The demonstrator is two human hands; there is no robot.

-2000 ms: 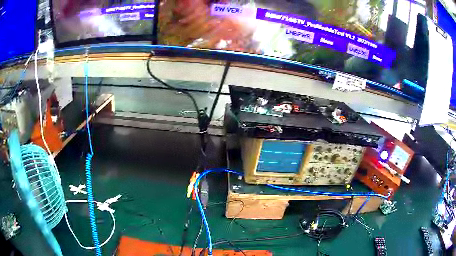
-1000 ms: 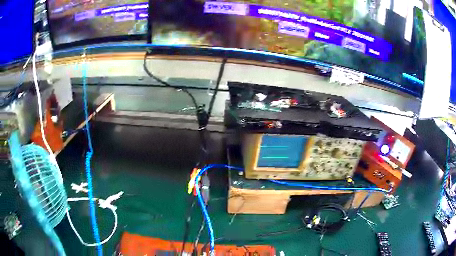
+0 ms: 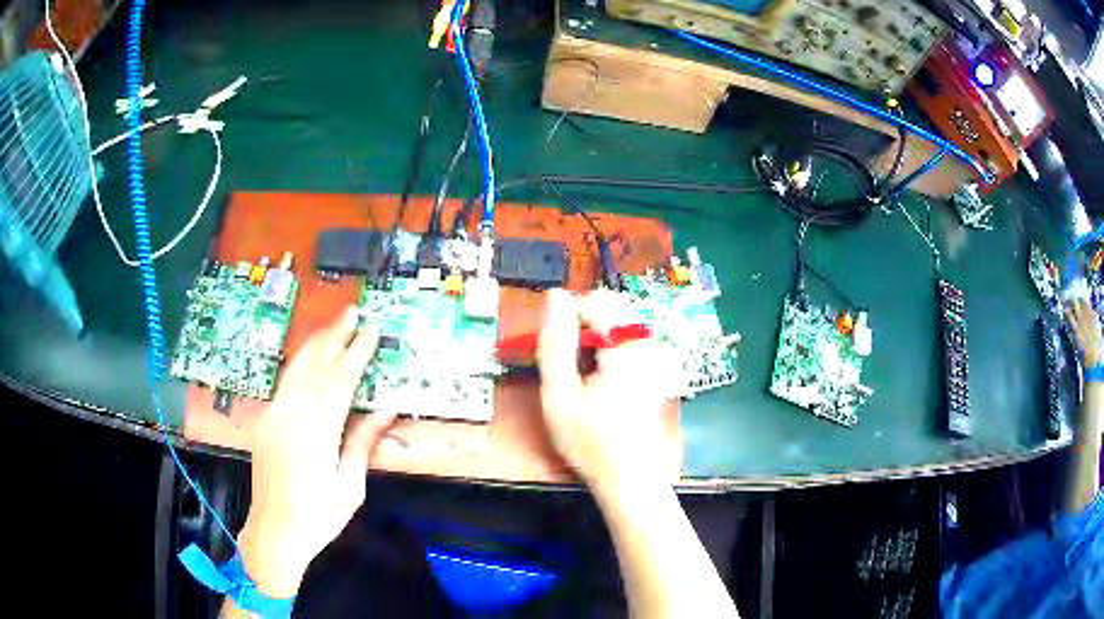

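A green circuit board (image 3: pixel 430 351) lies on the orange-brown base board (image 3: pixel 484 453), its socket edge against the black connector block (image 3: pixel 533 262). My left hand (image 3: pixel 317 429) is at this board's left side, fingers along its left and front edges, with a light-blue strap on the wrist. My right hand (image 3: pixel 611 399) holds a red-handled tool (image 3: pixel 521 346) just right of the board; its tip is too blurred to tell. A second board (image 3: pixel 236 327) lies at the left. A third board (image 3: pixel 702 320) lies partly behind my right hand.
Another board (image 3: pixel 820 363) and a remote control (image 3: pixel 954 359) lie further right. A turquoise fan (image 3: pixel 49 169) stands at left. A coiled blue cord (image 3: pixel 143 218) runs down beside the left board. Looped black cable (image 3: pixel 817 181) lies at right. Another person's arm (image 3: pixel 1081 411) is at the right edge.
The view has tilted down from the screens and oscilloscope to the bench. Both my hands and the boards now show; the hands were out of view before.
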